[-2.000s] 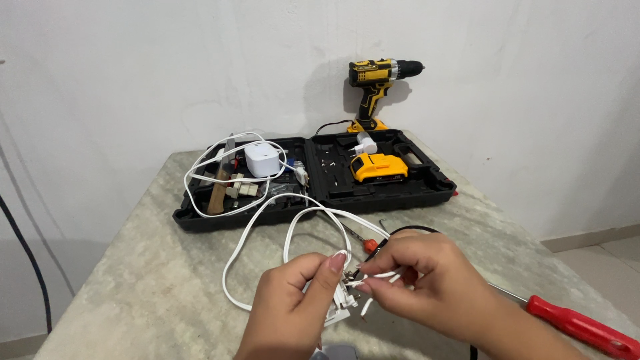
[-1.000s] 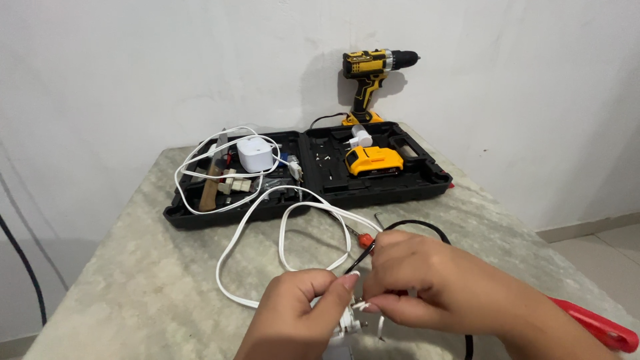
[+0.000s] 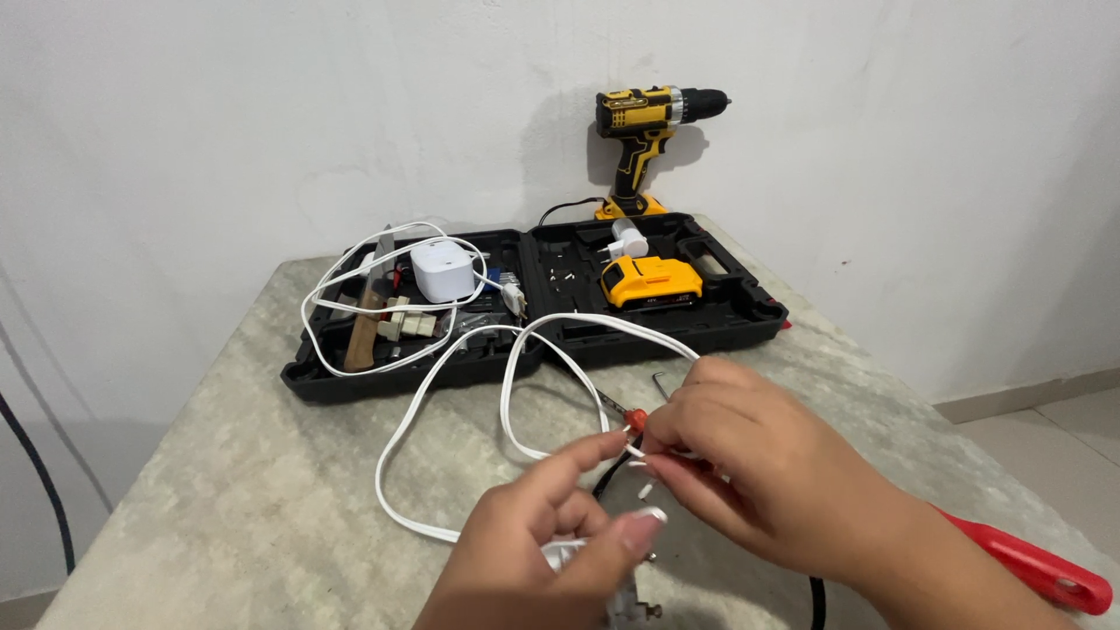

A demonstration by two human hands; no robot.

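Observation:
My right hand [image 3: 726, 455] pinches the split end of a white two-core electrical cord [image 3: 637, 452] between thumb and forefinger. The forefinger of my left hand [image 3: 551, 534] reaches to that wire end, while its thumb stands apart. Against the left palm rests a white plastic electrical fitting [image 3: 564, 553], partly hidden by the fingers. Metal screws or terminals [image 3: 649, 611] show below the left thumb. The white cord loops across the stone tabletop behind both hands. Just past the fingertips lies a tool with an orange-red handle end [image 3: 636, 420]. A black cable [image 3: 617, 468] runs under the right hand.
An open black tool case [image 3: 411, 378] holds a yellow battery [image 3: 652, 282], a white box-shaped device [image 3: 443, 271], a wooden-handled tool [image 3: 360, 341] and white plugs. Behind it, a yellow-black cordless drill [image 3: 643, 131] stands by the wall. A red handle [image 3: 1024, 560] lies near my right forearm. A small hex key [image 3: 661, 385] lies behind my right hand.
My left thumb has come away from the wire end, where both hands were together before. My right hand still pinches the wire.

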